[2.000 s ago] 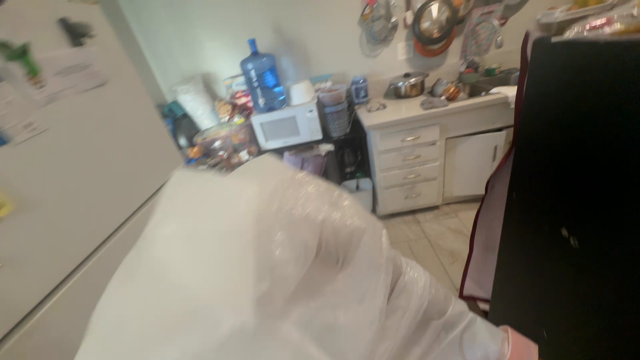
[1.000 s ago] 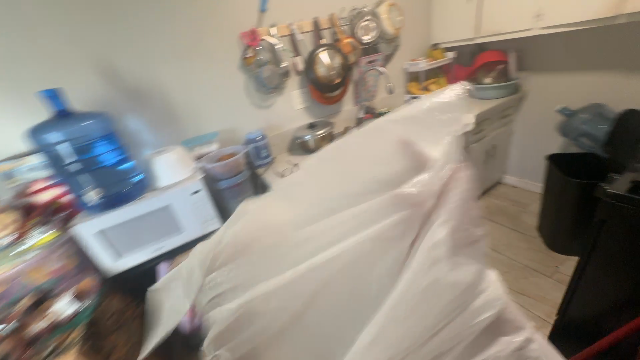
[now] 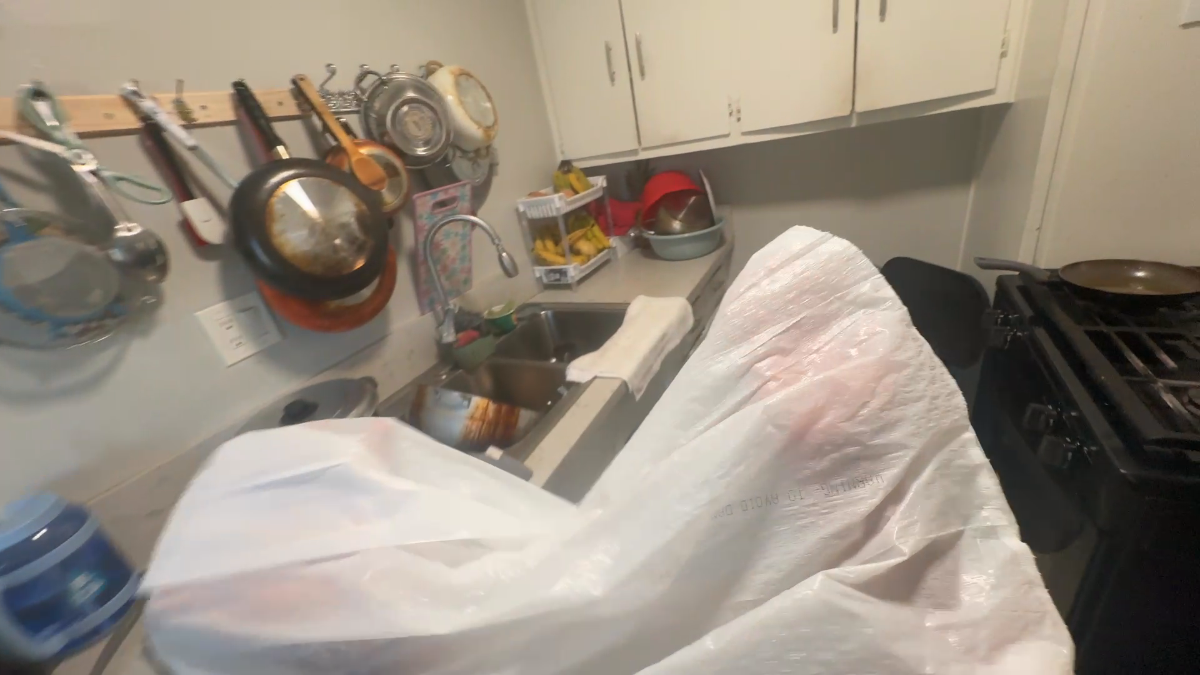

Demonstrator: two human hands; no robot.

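A large white translucent plastic bag (image 3: 581, 581) fills the lower middle of the head view, wrinkled and raised into two peaks with a dip between them. Faint pink shows through its right peak, where my right hand (image 3: 816, 384) seems to be behind or inside the plastic. A weaker pink patch, probably my left hand (image 3: 281, 595), shows through the lower left part. The plastic hides the fingers of both, so their grip cannot be made out. Printed writing runs across the bag's right part.
Behind the bag are a double sink (image 3: 553, 337) with a faucet (image 3: 450, 272), and a white towel (image 3: 637, 342) on the counter edge. Pans (image 3: 309, 230) hang on the left wall. A black gas stove (image 3: 1106, 450) bears a frying pan (image 3: 1130, 279). A blue water container (image 3: 61, 577) stands lower left.
The view has swung right, from the refrigerator and microwave to the sink and stove. The bag has spread from a single raised mass into two peaks.
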